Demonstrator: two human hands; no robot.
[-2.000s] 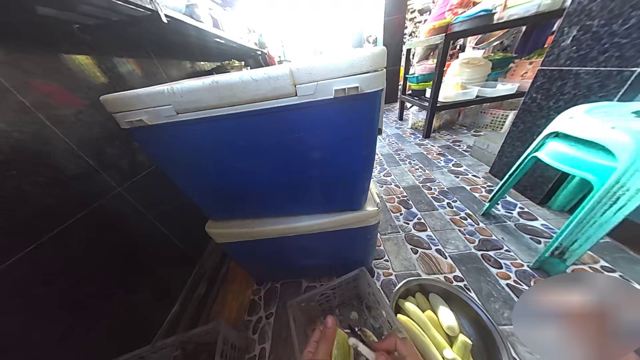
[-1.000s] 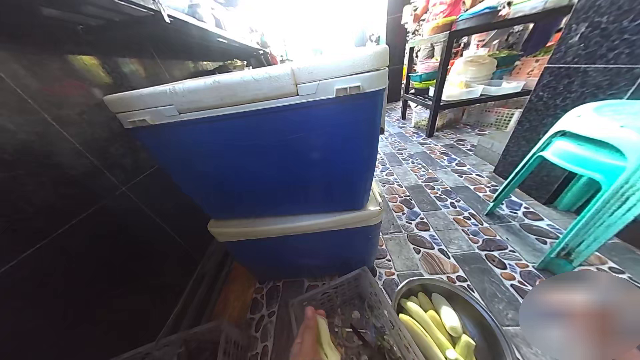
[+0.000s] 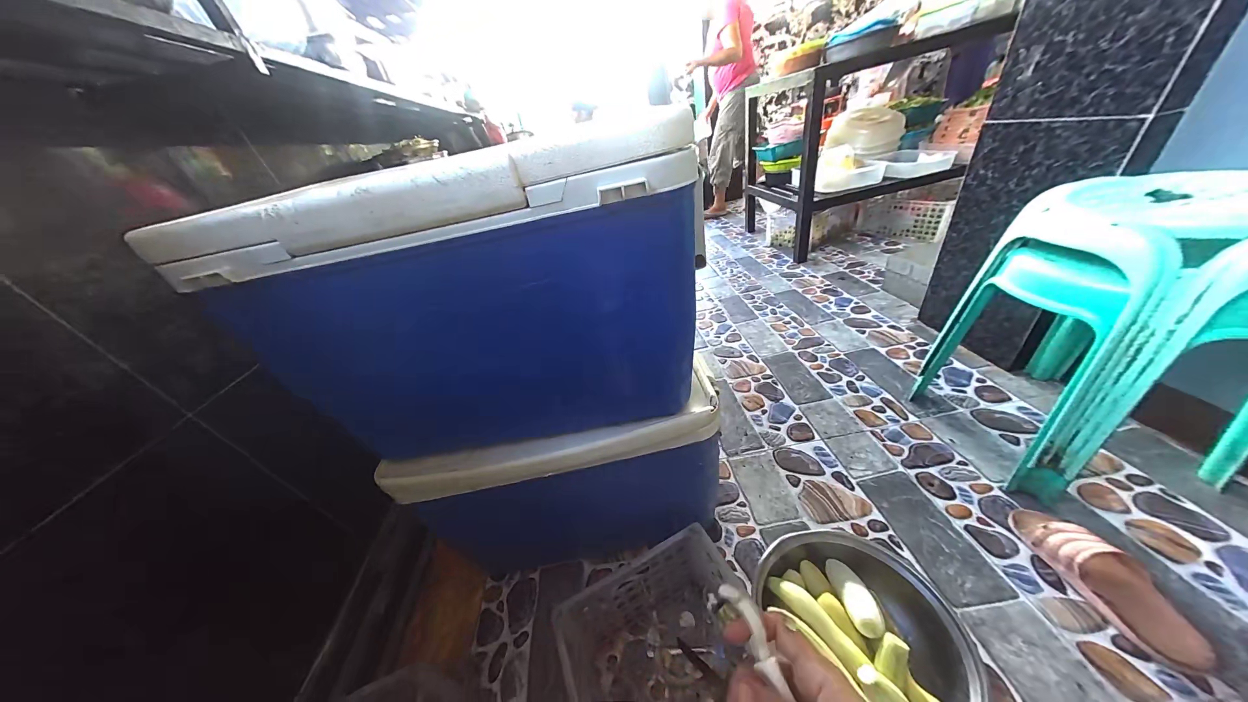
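At the bottom edge, my right hand [image 3: 804,668] is closed around a white-handled tool [image 3: 753,629], which looks like a peeler. It is over the gap between a grey plastic crate [image 3: 634,575] and a metal bowl [image 3: 936,595]. Several long, pale yellow-green peeled vegetables [image 3: 853,597] lie in the bowl, some partly behind the hand. Dark scraps and peelings [image 3: 663,648] lie in the crate, with a thin dark object among them. My left hand is not visible.
Two blue coolers [image 3: 487,322] with white lids stand stacked ahead. Green plastic stools [image 3: 1102,263] and a pinkish-brown sandal [image 3: 1111,585] are at right. Behind, a person in a pink top [image 3: 731,58] stands beside a black shelf rack [image 3: 807,166] holding containers.
Two seconds ago both hands were over the crate; one second ago one hand there held a pale vegetable. Now one hand with the white tool is near the bowl. A person has appeared in the background.
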